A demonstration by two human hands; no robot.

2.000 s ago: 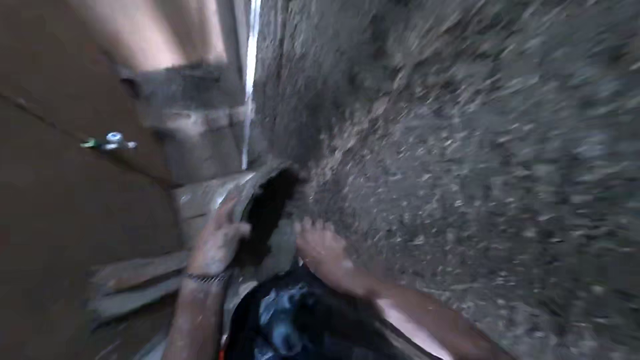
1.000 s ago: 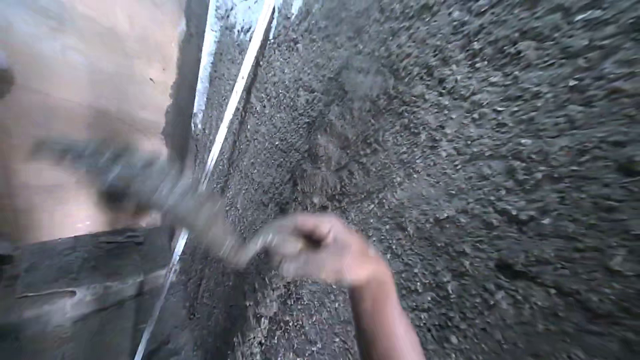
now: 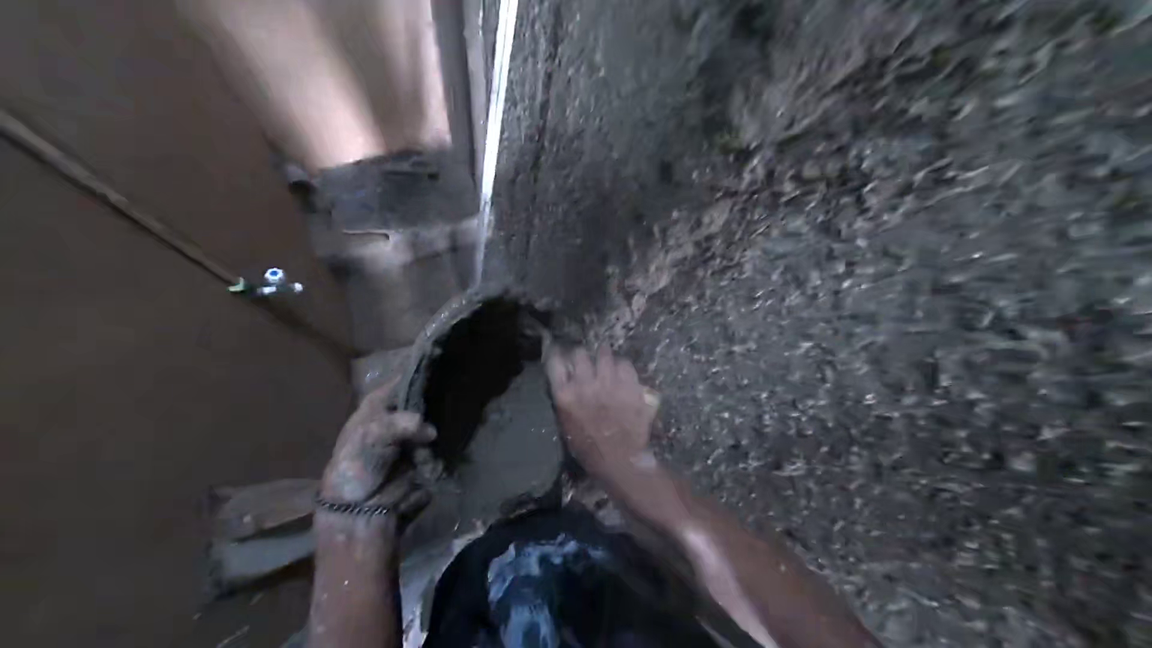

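A round, mortar-caked bucket (image 3: 444,317) is held tilted in front of my body, with grey wet mortar (image 3: 517,432) inside and a dark hollow beside it. My left hand (image 3: 373,450), smeared with mortar and with a braided bracelet at the wrist, grips the bucket's left rim. At the right rim, my right hand (image 3: 601,405) is closed around what looks like a trowel handle, its pale end (image 3: 650,401) showing beside the palm. The blade is mostly hidden and blurred. Rough grey mortar covers the wall (image 3: 855,360) close to my right arm.
A thin pale straight strip (image 3: 494,117) runs along the wall's left part. Left of it lie boards or blocks (image 3: 400,247) and a brown surface (image 3: 162,387) with a long rod (image 3: 117,200) and a small shiny fitting (image 3: 274,279). Mortar-stained boards (image 3: 265,531) are at lower left.
One second ago my right hand was at the wall with a blurred, mortar-covered trowel; now it is at the bucket. My left hand and the bucket are back in view as the view has shifted.
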